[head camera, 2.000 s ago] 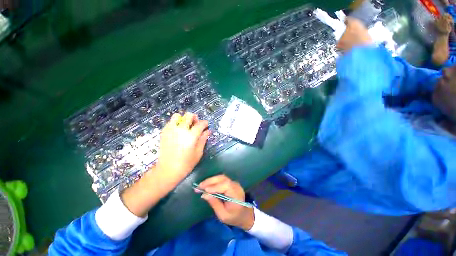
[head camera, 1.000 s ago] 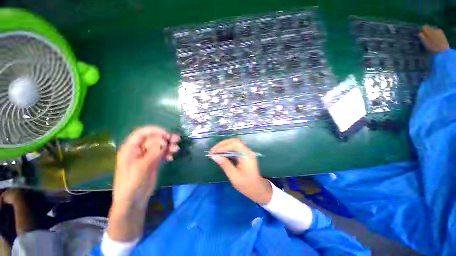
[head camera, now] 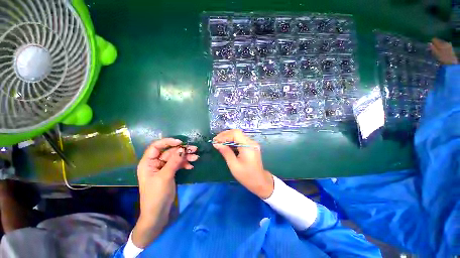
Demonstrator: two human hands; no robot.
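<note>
My left hand (head camera: pixel 164 164) is above the bench's front edge, fingertips pinched on a small dark module (head camera: pixel 183 147). My right hand (head camera: pixel 242 158) holds slim light-blue tweezers (head camera: pixel 244 145) between thumb and fingers, tip pointing left toward the module, with a small gap between them. A clear blister tray (head camera: pixel 282 73) with rows of pockets holding small dark parts lies behind my hands. Tiny dark specks (head camera: pixel 197 138) show on the mat between my hands. The exact shape of the module is too small to tell.
A green fan (head camera: pixel 91 75) stands at left, with an amber sheet (head camera: pixel 85 153) below it. A zip bag with a white label (head camera: pixel 370 118) lies right of the tray. At right are a neighbour's tray (head camera: pixel 403 70), hand (head camera: pixel 444 51) and blue sleeve. Another person's grey clothing shows at bottom left.
My left hand has left the tray, moved beside the bench edge, and now pinches a module near the tweezers. The view has swung left, bringing the fan in; the tweezer tip now points at the module.
</note>
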